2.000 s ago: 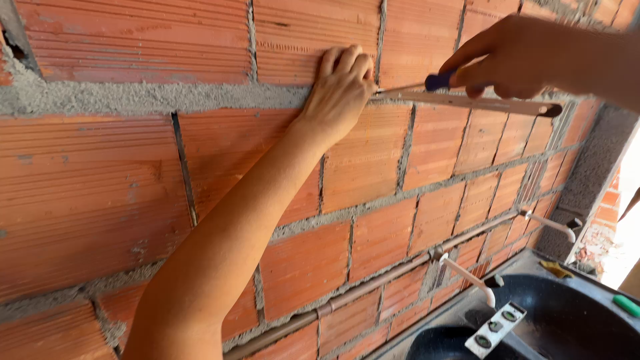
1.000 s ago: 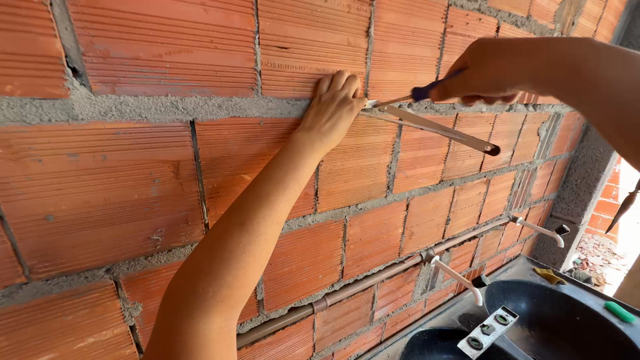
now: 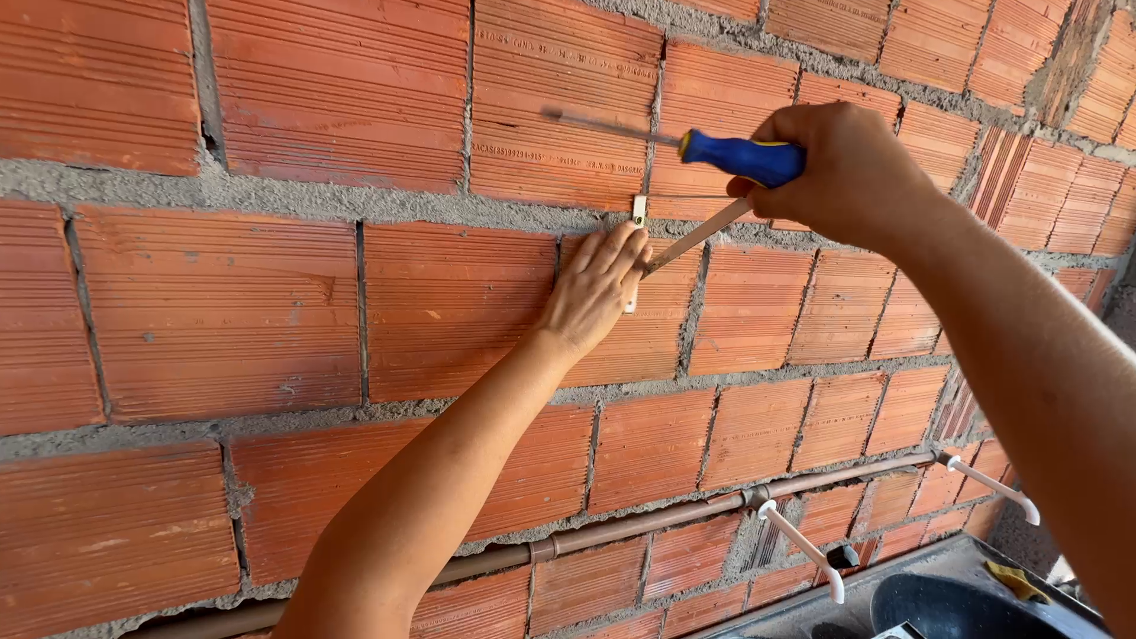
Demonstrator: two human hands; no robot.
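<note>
My left hand (image 3: 599, 284) presses a white metal shelf bracket (image 3: 639, 211) flat against the brick wall, its fingers over the bracket's plate. A screw shows in the upper end of the plate. The bracket's long arm (image 3: 697, 238) sticks out from the wall toward my right hand (image 3: 830, 173). That hand grips a screwdriver with a blue and yellow handle (image 3: 741, 158); its blurred shaft points left, above the bracket and away from the screw. Whether my right fingers also touch the bracket arm is unclear.
A brown pipe (image 3: 639, 525) runs along the lower wall, with white plastic taps (image 3: 803, 548) sticking out. Below stands a counter with a dark basin (image 3: 954, 608) and a yellow cloth or sponge-like thing (image 3: 1016, 581) at its rim. Part of a spirit level (image 3: 901, 632) shows at the bottom edge.
The screwdriver's tip was near the bracket by my left hand; now it is raised above and away from it. My left hand has opened out flatter over the bracket.
</note>
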